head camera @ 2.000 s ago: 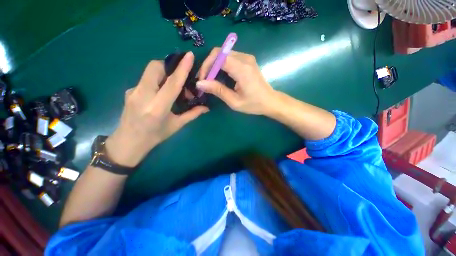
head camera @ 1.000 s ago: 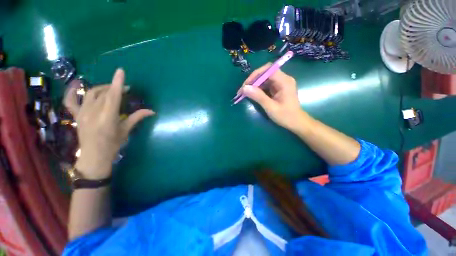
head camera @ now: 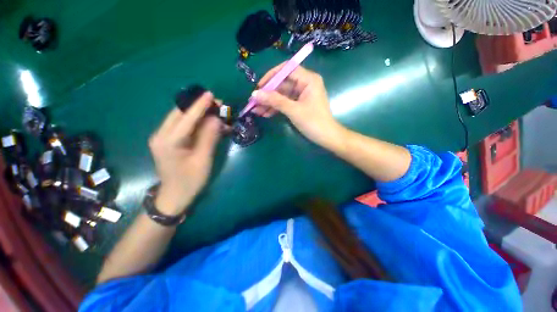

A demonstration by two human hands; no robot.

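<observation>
My left hand, blurred, holds a dark display module between its fingers. A small white battery shows just right of its fingertips. A dark watch housing is below the tweezers' tip, beside my left fingertips; whether it lies on the mat or is held is unclear. My right hand holds the pink-purple tweezers, tip pointing down-left at the housing's top edge.
Housings with white batteries cluster at left. A display stack and a separate black display lie at top centre. A dark unit is far left. One unit lies near the fan cord at right. Red bins stand beyond.
My left hand has come from the left cluster to the centre and now holds a dark display. My right hand has brought the tweezers to the housing. The camera view has shifted.
</observation>
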